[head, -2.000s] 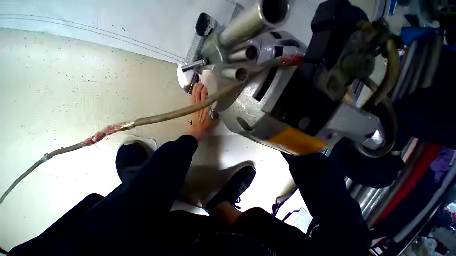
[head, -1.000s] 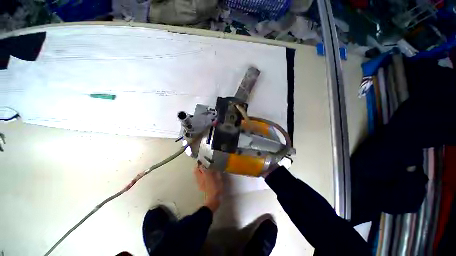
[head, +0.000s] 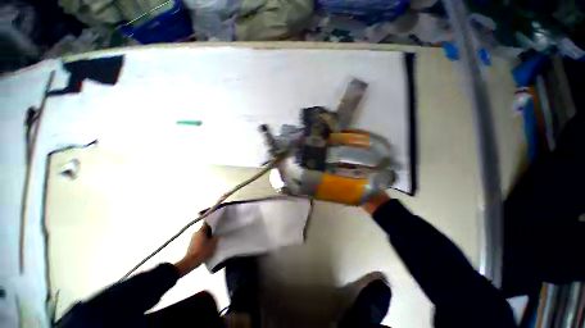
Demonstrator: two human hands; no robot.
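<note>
The straight-knife cutting machine, with a silver motor and orange bands, stands at the near edge of the fabric lay, which is topped with white paper. My right hand is at the near right side of the motor, mostly hidden by it; its fingers cannot be seen. My left hand holds the left edge of a cut panel with white top and dark edges, separate from the lay. The power cord runs from the machine over the panel's left corner. The picture is blurred.
A green pen-like thing and a black fabric piece lie on the paper. A long thin brown strip lies at far left. A metal rail crosses the table at right. Baskets and cloth heaps are behind; fabric rolls are at right.
My left hand has moved left from beside the machine and taken hold of the cut panel, now apart from the lay. The view has shifted, showing more of the table's left side.
</note>
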